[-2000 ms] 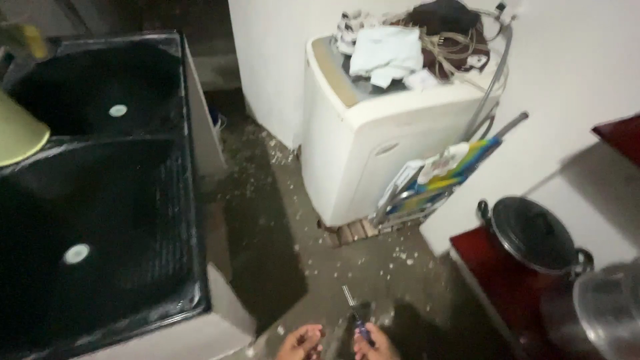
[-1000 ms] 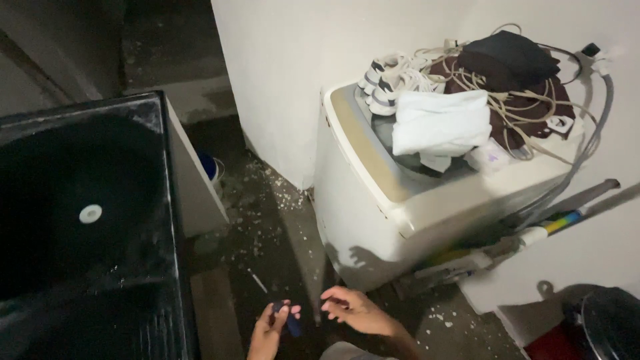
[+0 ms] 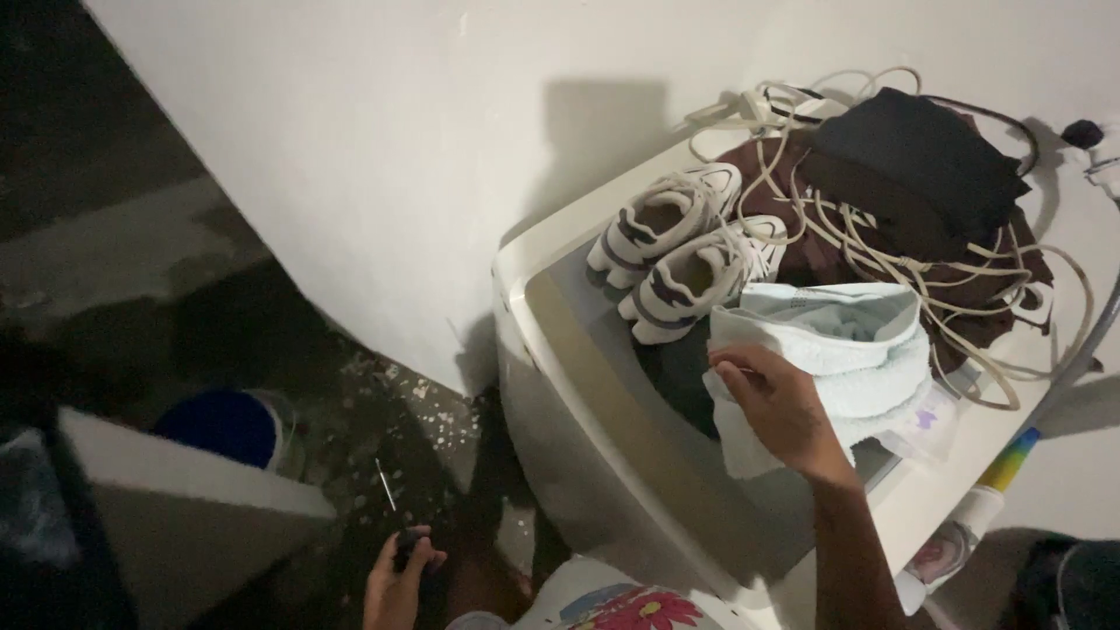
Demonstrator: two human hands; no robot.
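My left hand (image 3: 402, 573), low in the view, is closed around the dark handle of a screwdriver (image 3: 386, 486); its thin metal shaft points up and away. At the washing machine my right hand (image 3: 774, 407) pinches the left edge of a folded pale towel (image 3: 875, 376). The towel lies on the lid of the white top-loading washing machine (image 3: 560, 437). Just behind it sit a pair of white-and-grey sneakers (image 3: 669, 249). Beige cords (image 3: 862, 249) lie tangled over dark brown cloth, with a black cloth (image 3: 919, 171) on top.
A white wall (image 3: 367, 157) rises behind the machine. At the left are a pale panel (image 3: 192, 516) under the black sink edge and a blue bucket (image 3: 223, 429). Pale specks are scattered over the dark floor (image 3: 420, 411). A rolled colourful item (image 3: 1011, 459) stands beside the machine at right.
My right hand has moved from near the left hand to the towel and taken hold of its edge. The screwdriver stays in my left hand. The view has moved closer to the washing machine.
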